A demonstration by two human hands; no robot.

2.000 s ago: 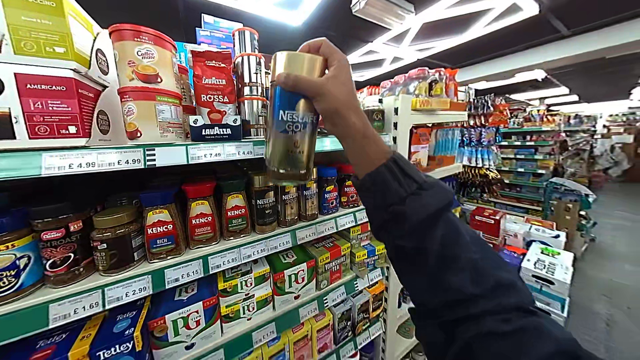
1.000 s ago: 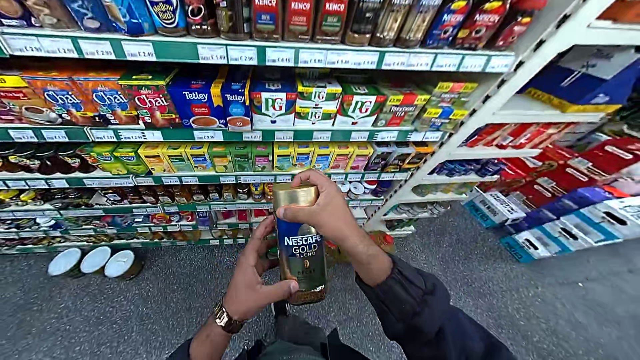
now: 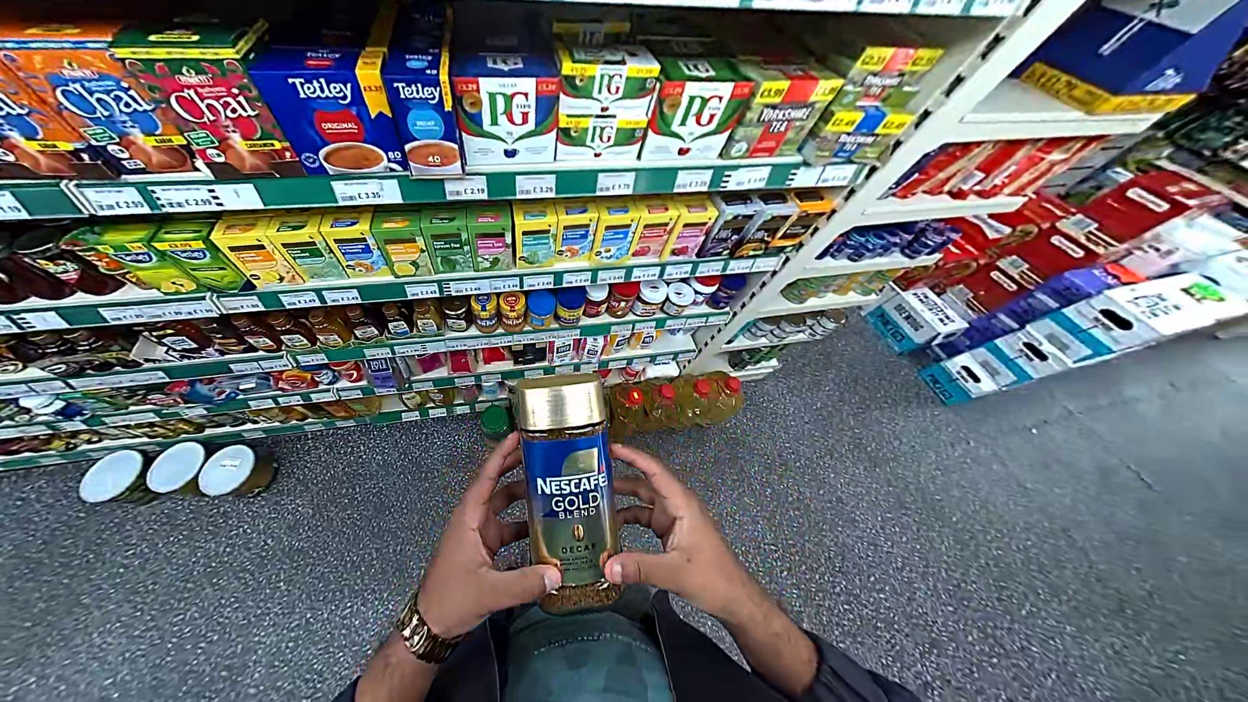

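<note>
A glass jar of Nescafé Gold Blend decaf coffee (image 3: pixel 575 497) with a gold lid stands upright between my two hands, its label towards me. My left hand (image 3: pixel 487 546), with a metal watch at the wrist, grips the jar's left side, thumb low on the front. From the right, my right hand (image 3: pixel 673 541) holds it, thumb near the bottom of the label and fingers around the back. Granules show below the label, and the lid is on. The fingertips behind the jar are partly hidden.
Ahead, shelves hold Tetley tea boxes (image 3: pixel 327 112), PG tea boxes (image 3: pixel 507 107) and small jars. White-lidded tubs (image 3: pixel 175 470) and red-capped bottles (image 3: pixel 697 400) stand on the floor (image 3: pixel 370 517) by the bottom shelf. Stacked cartons (image 3: pixel 1072 331) are at the right.
The jar, held up at the upper shelf by my right hand two seconds ago, is now low before me in both hands. My right hand has moved from the lid to the jar's side.
</note>
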